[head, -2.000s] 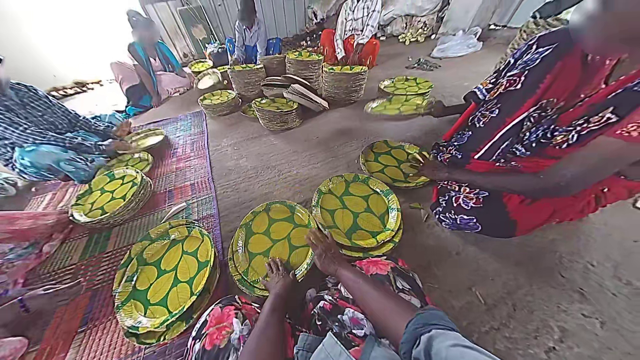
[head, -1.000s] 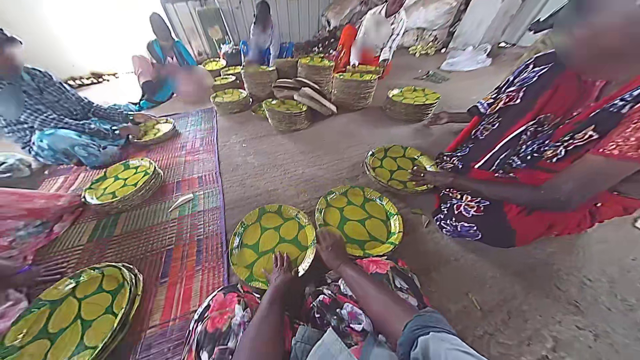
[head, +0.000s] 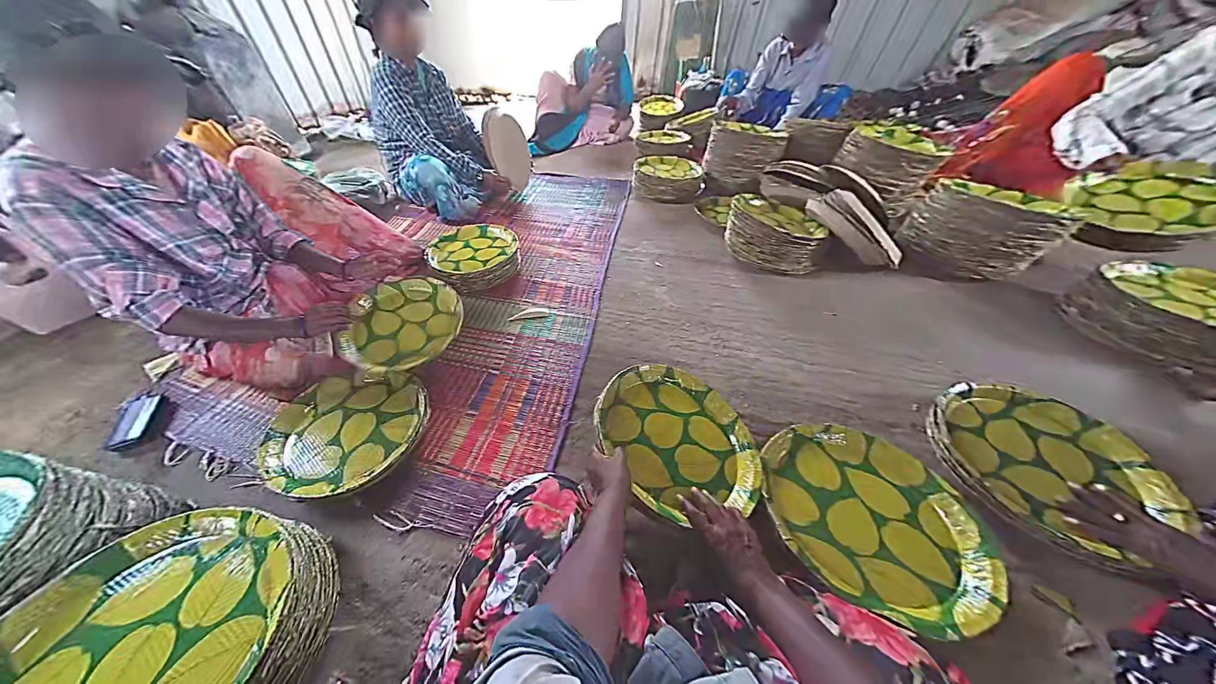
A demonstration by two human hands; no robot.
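Note:
A round plate with a green and yellow leaf pattern (head: pixel 676 439) stands tilted in front of my lap. My left hand (head: pixel 605 475) grips its lower left rim, fingers partly hidden. My right hand (head: pixel 727 532) lies on the plate's lower right edge with its fingers spread; whether it grips the rim is unclear. Close on the right, another leaf-patterned plate (head: pixel 879 532) rests on the floor beside my right knee. Farther right, a person's hand (head: pixel 1116 518) touches a stack of such plates (head: pixel 1045 465).
A woven mat (head: pixel 513 380) stretches away at the left, where a person in a checked shirt (head: pixel 123 247) holds a plate (head: pixel 404 323) over another stack. A tall plate stack (head: pixel 171 608) is at the near left. Several more stacks (head: pixel 774 233) stand farther back. A phone (head: pixel 136 421) lies beside the mat.
The view has swung left. The plate at my left hand, which lay lower before, is now tilted up, and my right hand has moved from the right-hand plate onto it.

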